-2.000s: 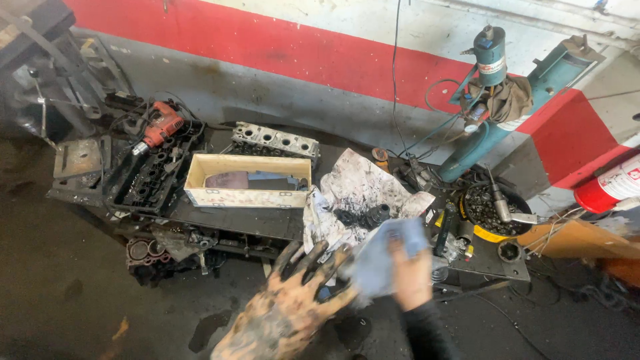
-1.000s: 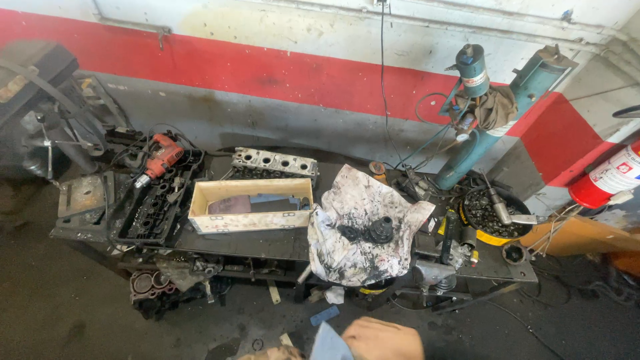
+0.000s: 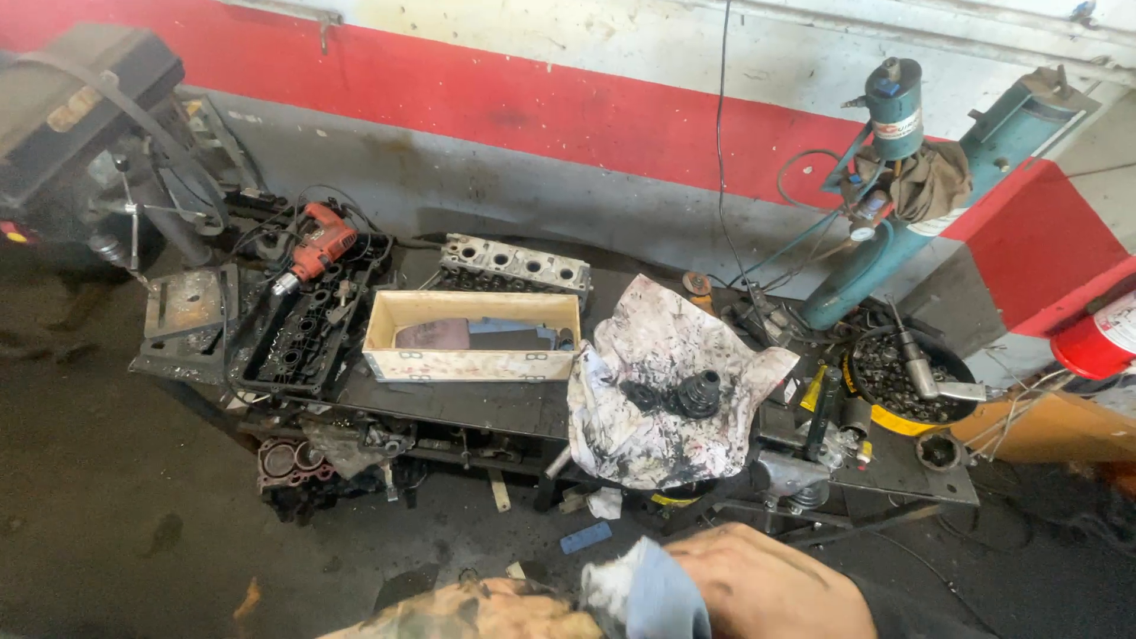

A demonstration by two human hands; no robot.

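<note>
At the bottom edge, my right hand (image 3: 772, 581) is closed on a blue and white cloth (image 3: 657, 590). My left hand (image 3: 479, 611), smeared with black grease, is just left of the cloth; its fingers are partly cut off by the frame, and whether it grips the cloth cannot be told. Beyond my hands, a grease-stained white sheet (image 3: 621, 426) lies over the front edge of the workbench. A black ribbed rubber boot (image 3: 698, 393) stands on it, beside a smaller greasy black part (image 3: 641, 394).
On the bench (image 3: 470, 406) are a wooden box (image 3: 470, 366), a cylinder head (image 3: 519, 264) and a red power drill (image 3: 324, 241). At right, an air ratchet (image 3: 919, 364) rests on a tub of small metal parts (image 3: 874, 368). An engine block (image 3: 293, 466) sits below.
My hands have moved down and back from over the bench front to the bottom edge, the cloth still in my right hand. The stained sheet is now in full view.
</note>
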